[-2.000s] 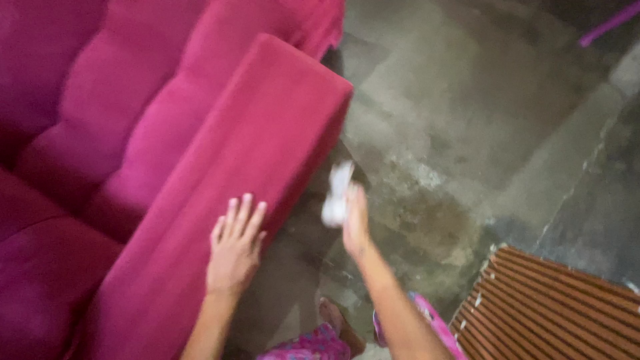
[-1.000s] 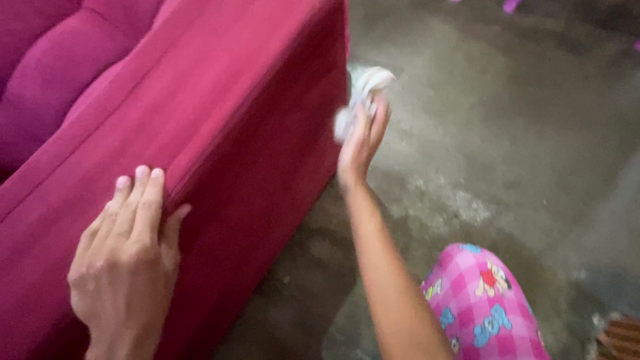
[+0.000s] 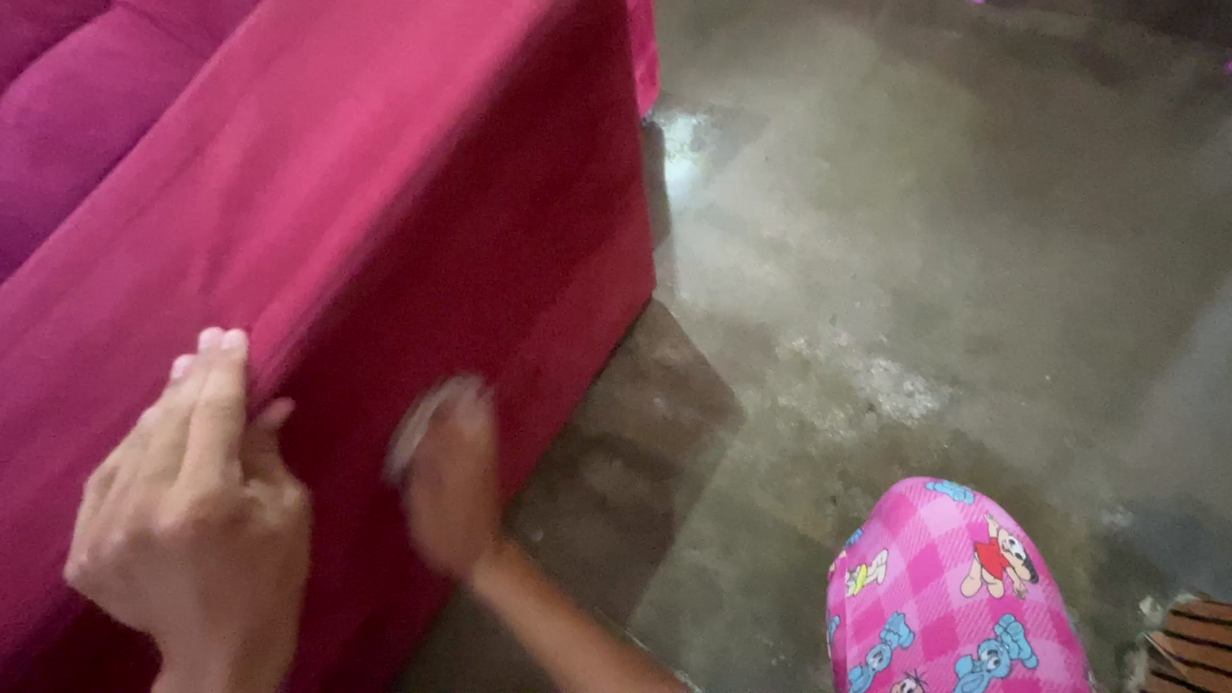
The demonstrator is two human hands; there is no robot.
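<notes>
My left hand [image 3: 197, 510] rests on the top edge of the armrest of a red-pink fabric sofa [image 3: 289, 164], its fingers together and the thumb over the outer side. Lower down, my right hand [image 3: 452, 481] is against the outer side panel of that armrest, blurred. A whitish cloth [image 3: 419, 433] is in its fingers, partly hidden by the hand and pressed to or very close to the fabric.
Tufted sofa cushions [image 3: 87, 106] lie at the upper left. A worn concrete floor [image 3: 924, 241] spreads to the right. My knee in pink checked cartoon-print cloth [image 3: 953, 597] is at the lower right, near a brown slatted object [image 3: 1198, 640] in the corner.
My right hand with the cloth has moved from beside the sofa's far front corner back along its side panel. My left hand stays on the armrest edge, where it was one second ago.
</notes>
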